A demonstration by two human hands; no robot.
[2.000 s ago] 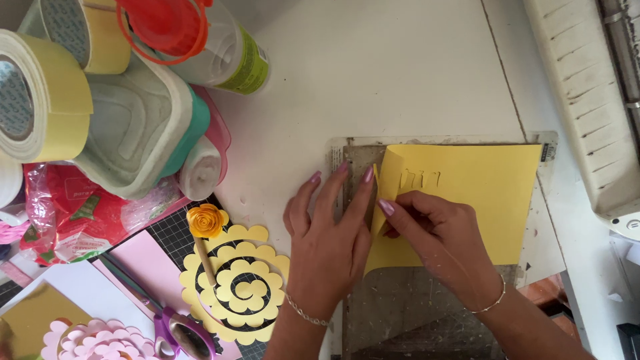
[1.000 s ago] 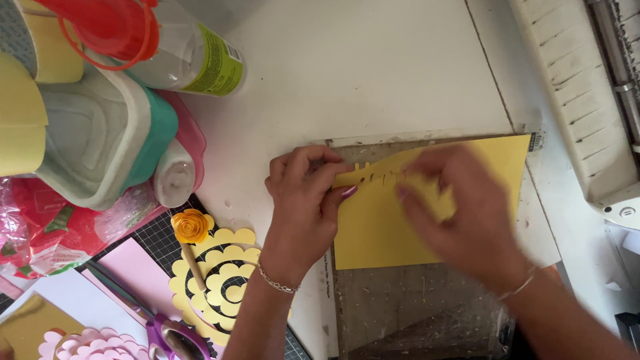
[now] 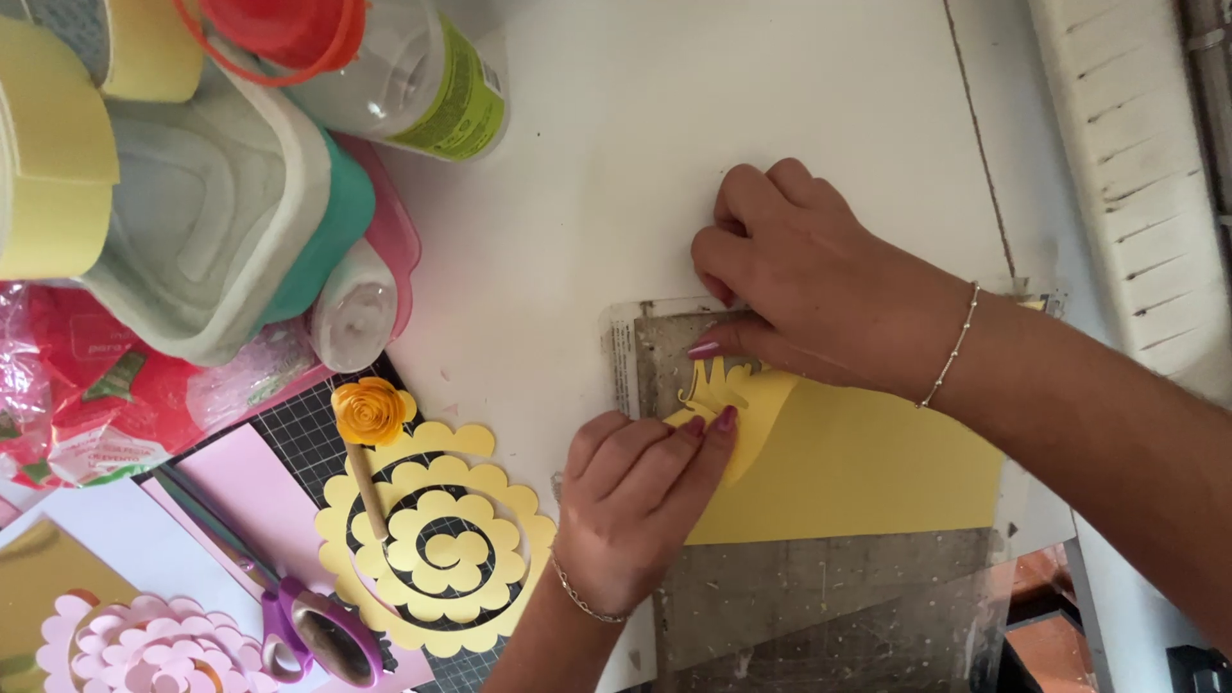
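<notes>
A sheet of yellow cardstock (image 3: 866,462) lies on a worn transparent cutting mat (image 3: 828,606), its upper left part lifted and bent. My left hand (image 3: 640,481) pinches the folded yellow card between thumb and fingers at that corner. Thin cut-out shapes like letters (image 3: 717,380) stand up between the hands, joined to the yellow card as far as can be seen. My right hand (image 3: 789,260) is curled above them, its thumb at the tips of the shapes; whether its fingers grip the card is hidden.
Left of the hands, a scalloped yellow paper spiral (image 3: 433,539) and a rolled orange paper flower (image 3: 371,411) lie on a black gridded mat (image 3: 298,462). Purple-handled scissors (image 3: 318,626), pink paper scallops (image 3: 159,645), a teal container (image 3: 337,212) and tape rolls (image 3: 53,154) are nearby. A white machine (image 3: 1136,192) stands right.
The yellow sheet's upper left part has been bent up, and the cut shapes now stand out from it. My left hand has moved below them; my right hand has moved up and left, above them.
</notes>
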